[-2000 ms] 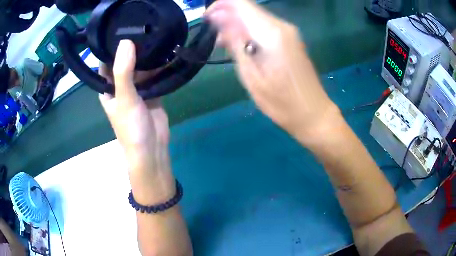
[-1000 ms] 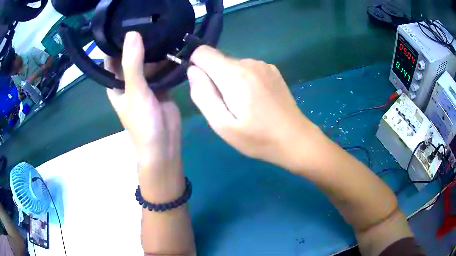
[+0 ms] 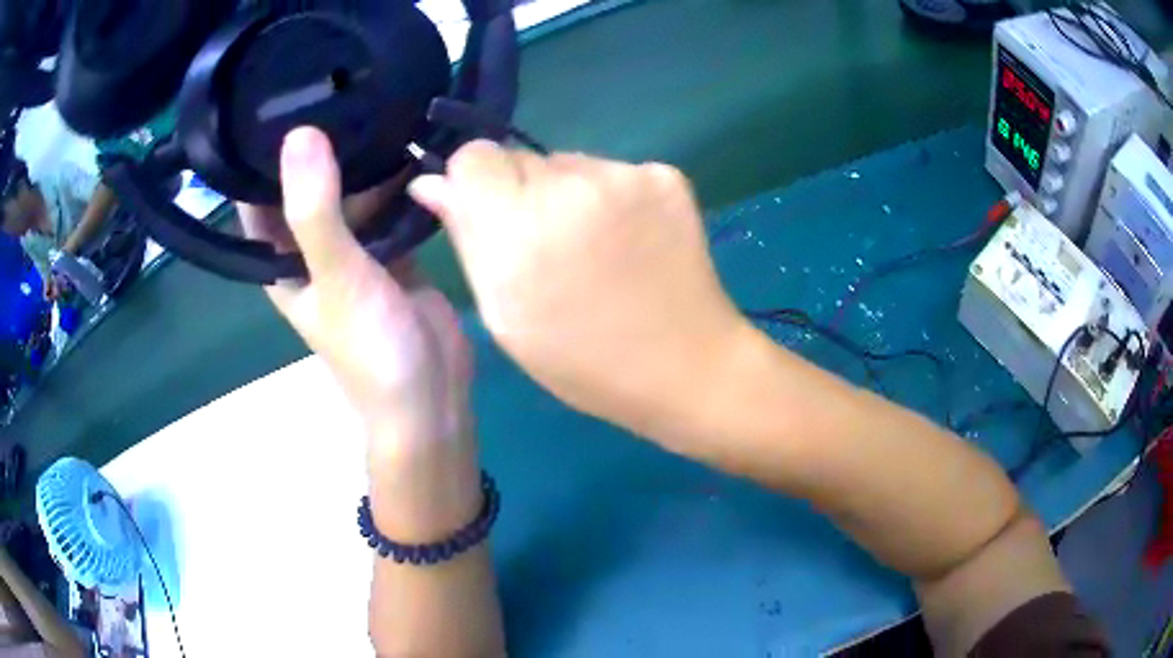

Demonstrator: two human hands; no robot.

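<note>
Black over-ear headphones (image 3: 315, 97) are held up at the upper left, one round ear cup facing the camera. My left hand (image 3: 360, 283) grips them from below, thumb on the cup's face. My right hand (image 3: 579, 257) is at the cup's right rim, its fingertips closed on a plug. The plug's short silver tip (image 3: 417, 152) shows beside the rim; I cannot tell if it touches a port. A second black plug (image 3: 466, 118) sits at the rim just above my right fingers, with a lead trailing right.
On the right stand a DC power supply (image 3: 1025, 116) with red and green digits and a low off-white test box (image 3: 1055, 328). Black leads cross the teal mat. A light blue fan (image 3: 88, 521) stands beside a white sheet (image 3: 257, 514). A person is at upper left.
My right hand has come in to the cup's rim with the plug. The headphones first rose slightly, then moved left and down. The power supply's green digits have changed from zeros.
</note>
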